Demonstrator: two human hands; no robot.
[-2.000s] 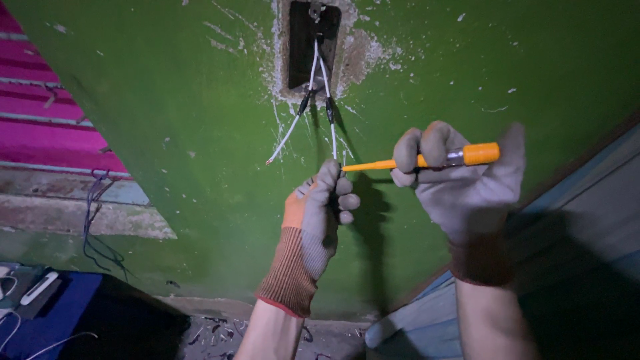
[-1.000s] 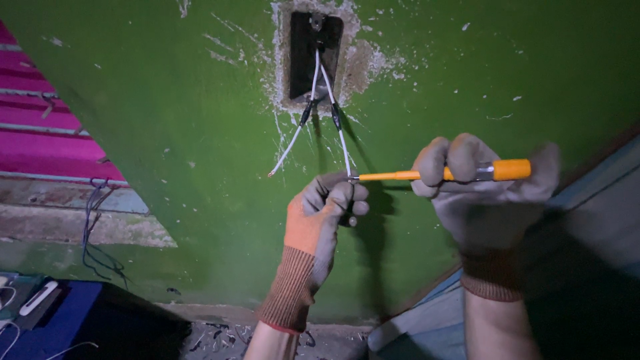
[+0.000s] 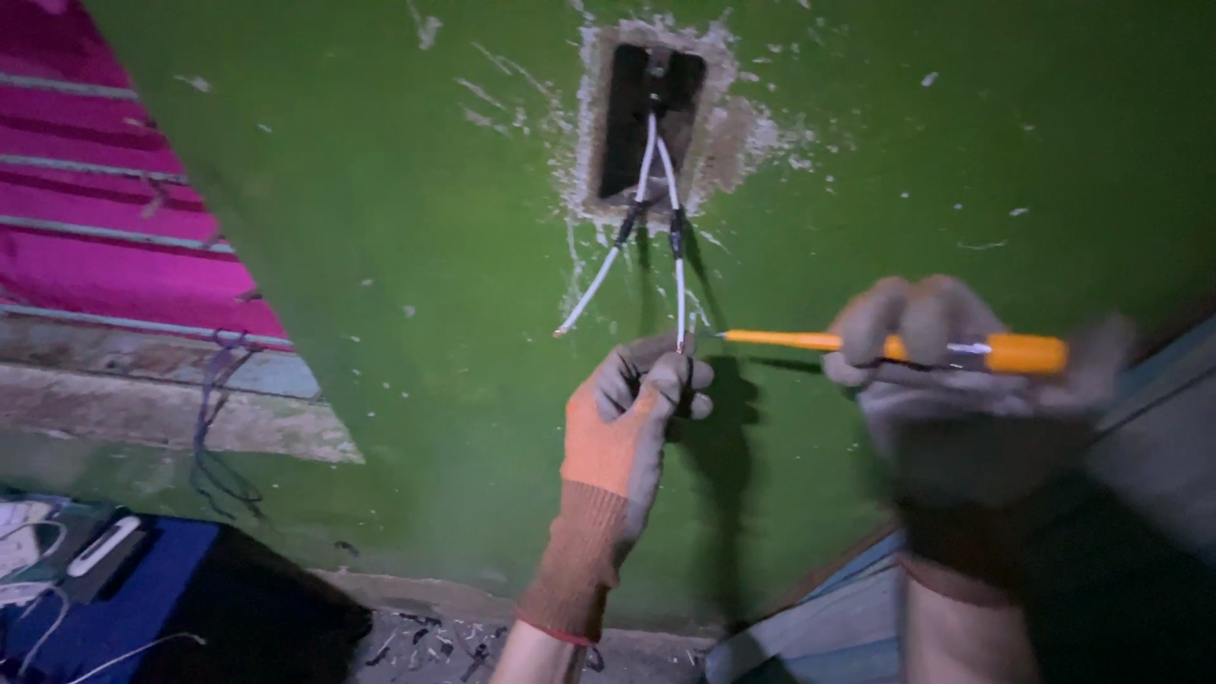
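Two white insulated wires hang from a recessed electrical box [image 3: 622, 123] in the green wall, each with a black taped joint. The left wire [image 3: 591, 290] hangs free with its bare tip showing. At the lower end of the right wire [image 3: 680, 299], my left hand [image 3: 632, 418], in an orange and grey knit glove, pinches the wire near its bare copper. Something small and dark beneath my fingertips is mostly hidden. My right hand [image 3: 940, 399], gloved and blurred, grips a yellow screwdriver [image 3: 1026, 353] held level, its tip just right of my left fingertips.
A barred window opening with pink cloth [image 3: 123, 275] lies at left, a dark cord [image 3: 201, 427] hanging off its sill. Below stands a blue-topped box [image 3: 157, 579] with cables and a white device. Scraps litter the floor [image 3: 427, 646]; blue-grey boards [image 3: 817, 627] lean at lower right.
The screwdriver's tip, at my left fingertips a second ago, now stands slightly apart from them to the right. My left hand still pinches the right wire's end.
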